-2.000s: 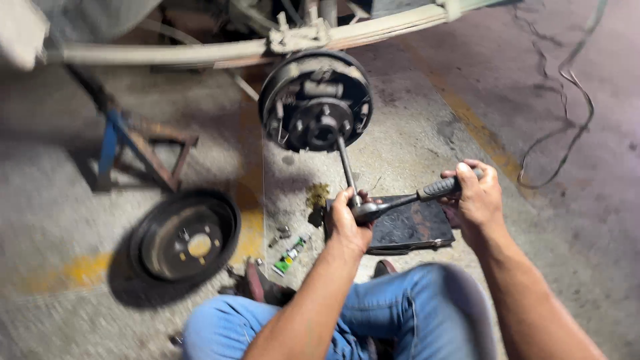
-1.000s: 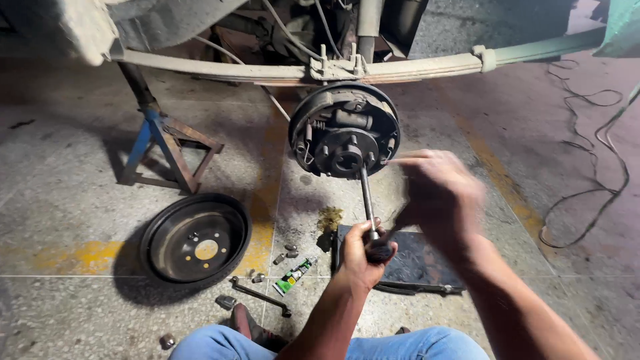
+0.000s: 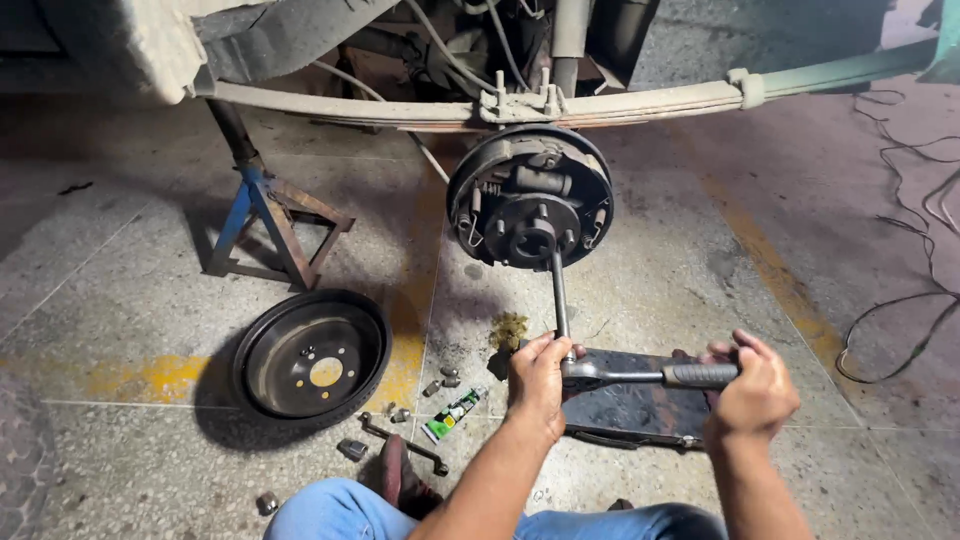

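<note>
My left hand is closed around the joint of a ratchet wrench and its long steel extension bar. The bar runs up to the lower right of the wheel hub, where its far end is hidden. My right hand is at the wrench's grey handle, palm against its end, fingers partly spread. Around the hub, the open drum brake assembly shows its shoes, springs and wheel cylinder. The removed brake drum lies on the floor at left.
A leaf spring crosses above the hub. A jack stand stands at left. On the floor lie a black case, a green tube, a double-ended wrench, several sockets and a cable at far right.
My right hand was a blur above the wrench joint one second ago; now it is lower and farther right, at the handle end. My left hand stays at the joint.
</note>
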